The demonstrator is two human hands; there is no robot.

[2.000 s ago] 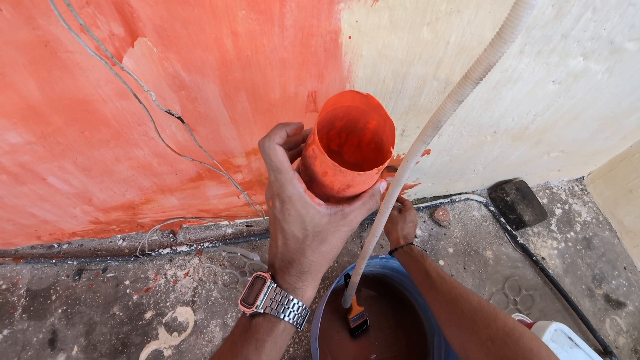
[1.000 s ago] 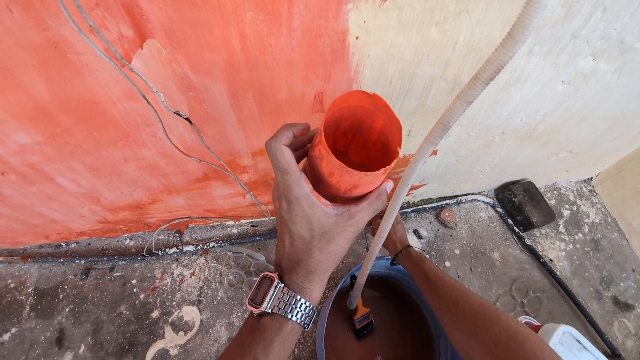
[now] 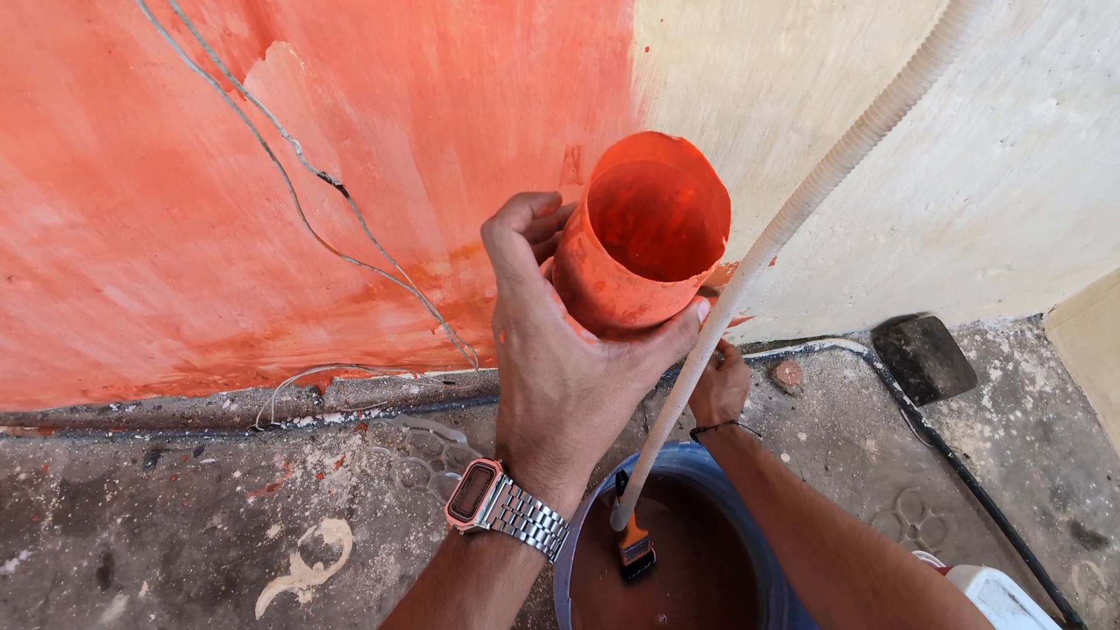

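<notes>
My left hand [image 3: 569, 350], with a metal-band watch at its wrist, grips an orange cup-like container [image 3: 612, 289], its open top facing me and its inside coated in orange. Low at the painted wall [image 3: 437, 175] is my right hand [image 3: 722, 385], partly hidden behind the container and a ribbed pale hose [image 3: 770, 236]; what its fingers hold cannot be seen. Orange paint shows on the wall by those fingers. Below my hands a blue bucket [image 3: 569, 569] contains murky brown liquid, and a paintbrush [image 3: 636, 547] rests in it beside the hose's end.
Thin wires [image 3: 297, 197] hang along the orange wall. A pipe [image 3: 350, 411] runs along its foot. On the rough floor at right are a dark flat piece [image 3: 923, 357], a reddish stone [image 3: 787, 376], a black hose or cable [image 3: 980, 490] and a white container [image 3: 997, 599].
My right hand has moved along the foot of the wall, left toward the container one second ago, then right again. My left hand keeps its grip on the container.
</notes>
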